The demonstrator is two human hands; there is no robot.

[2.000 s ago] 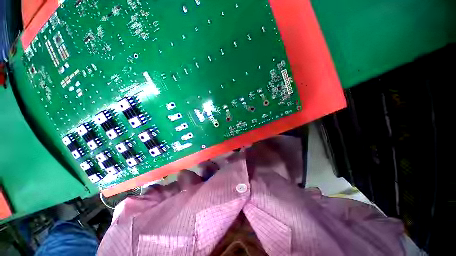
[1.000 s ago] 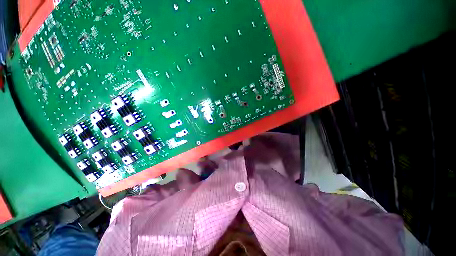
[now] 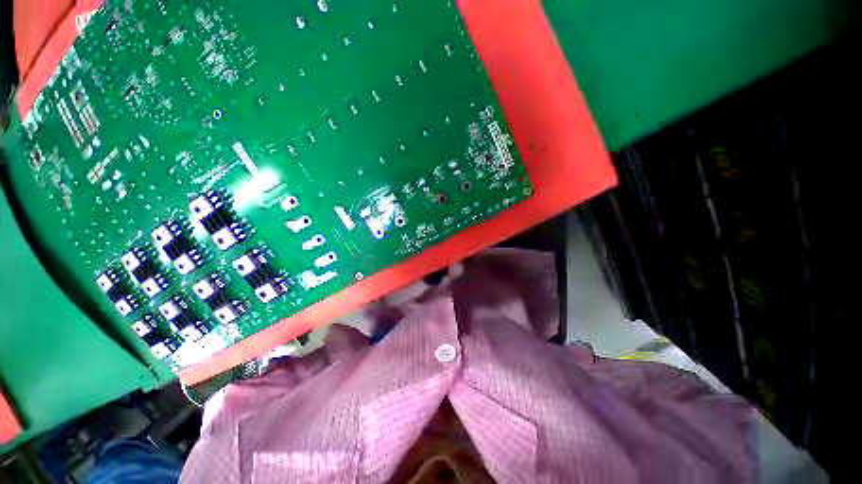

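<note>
A large green circuit board (image 3: pixel 312 123) lies on an orange-red foam sheet (image 3: pixel 558 123) in front of me, cut off by the top edge of the picture. Many small parts and solder points cover it. Black power transistors (image 3: pixel 219 217) with silvery tabs stand in two rows at its lower left corner. Bright glare shows near the middle of the board. Neither my left hand nor my right hand is in view.
A green mat (image 3: pixel 680 57) lies under the sheet, at left and right. Dark stacked totes (image 3: pixel 718 246) stand at the right. Another orange-red piece (image 3: pixel 47 38) is at the top left. My pink smock (image 3: pixel 397 378) is below the bench edge. Something blue (image 3: pixel 132 465) shows bottom left.
The board and its foam sheet sit slightly further left in the picture, along with the green mat and dark totes. No hand has come into view.
</note>
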